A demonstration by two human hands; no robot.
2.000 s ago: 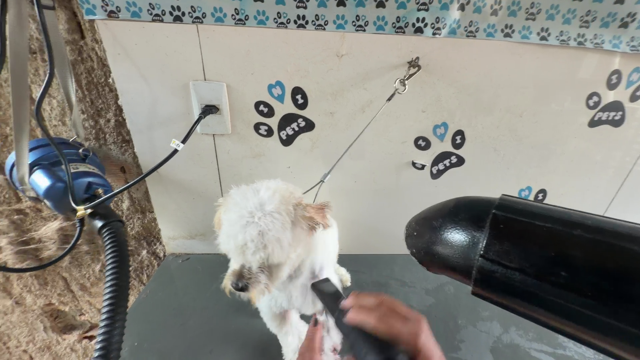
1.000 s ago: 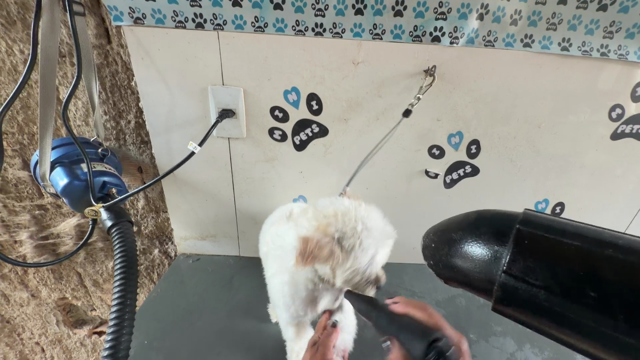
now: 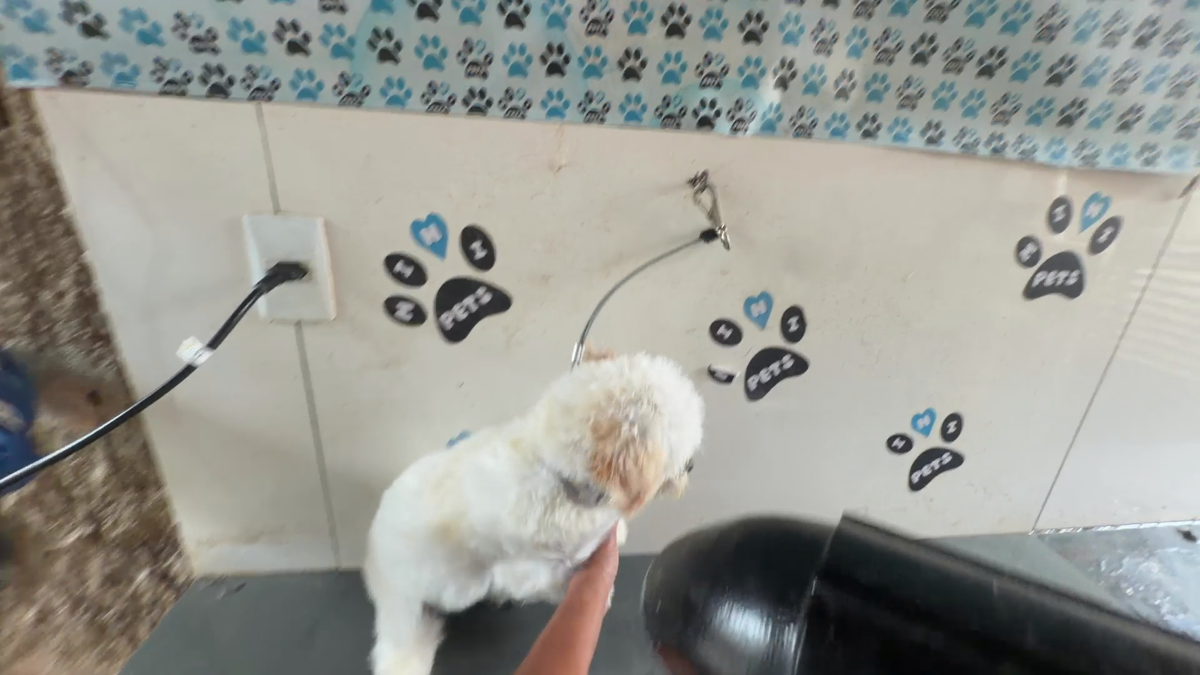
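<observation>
A small white curly-coated dog (image 3: 497, 525) with a tan ear stands on the dark grey table (image 3: 272, 619), its head turned to the right. A grey band shows at its neck, and a thin cable tether (image 3: 614, 291) runs from behind its head up to a metal clip (image 3: 710, 211) on the wall. My left hand (image 3: 602, 561) reaches up from the bottom edge to the dog's chest; its fingers are hidden against the fur, so its grip cannot be told. My right hand is not in view, apart from a possible reddish patch at the bottom edge.
A large black tube with a rounded end (image 3: 741, 591) juts in from the lower right, close to the dog. On the left, a black power cord (image 3: 178, 375) hangs from a white wall outlet (image 3: 289, 267). Paw-print stickers mark the pale wall behind the table.
The dog has turned its head to the right. My right hand and the black hand-held tool it held at the dog's chest have gone out of view. The view has shifted.
</observation>
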